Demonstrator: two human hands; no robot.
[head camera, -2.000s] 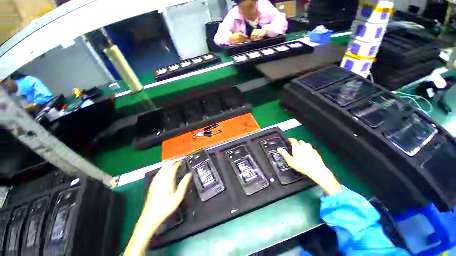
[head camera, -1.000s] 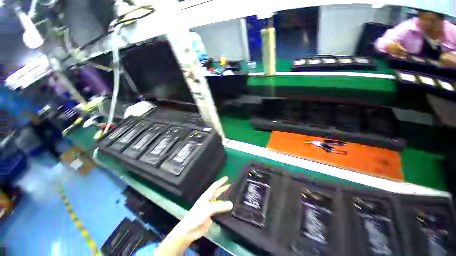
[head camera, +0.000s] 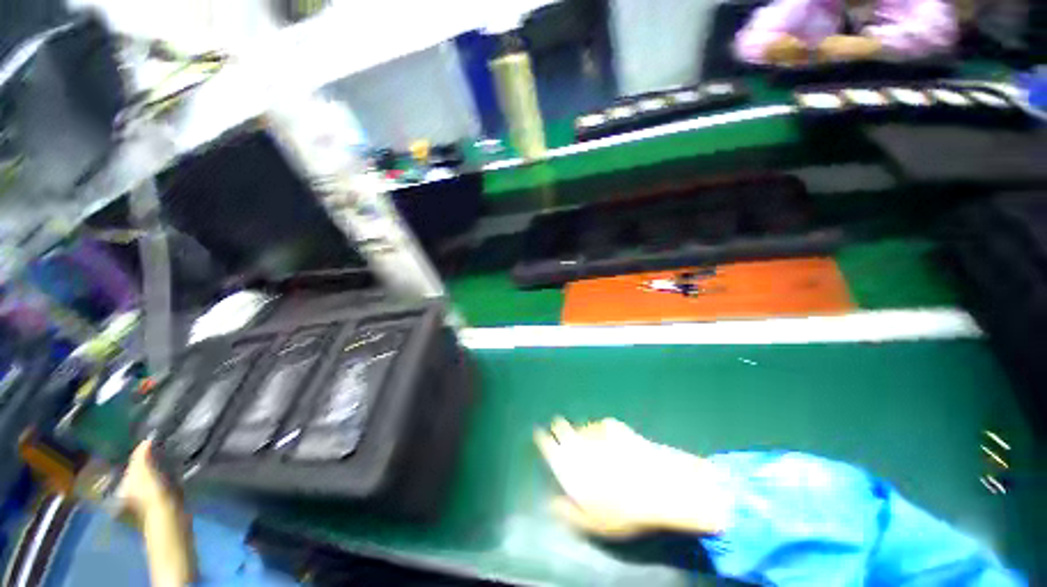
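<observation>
A stack of black foam trays (head camera: 419, 401) stands at the left of the green bench, with several dark phones (head camera: 344, 401) in the slots of its top tray. My left hand (head camera: 159, 510) is at the stack's left front corner, blurred; whether it grips the tray I cannot tell. My right hand (head camera: 626, 482) is over the bench in front, right of the stack, with nothing in it and its fingers apart. The whole view is blurred by motion.
An orange mat (head camera: 758, 289) with small dark tools (head camera: 683, 282) lies beyond the white strip (head camera: 712, 333). Behind it is a dark rear tray (head camera: 677, 235). Small yellow and silver items (head camera: 994, 449) lie at the right. Dark stacked trays stand at the right edge (head camera: 1005, 269). A person in pink sits at the back.
The four-slot tray with phones is gone from the bench front. My left hand has moved to the far end of the left stack. My right hand has come into view. The camera view has shifted.
</observation>
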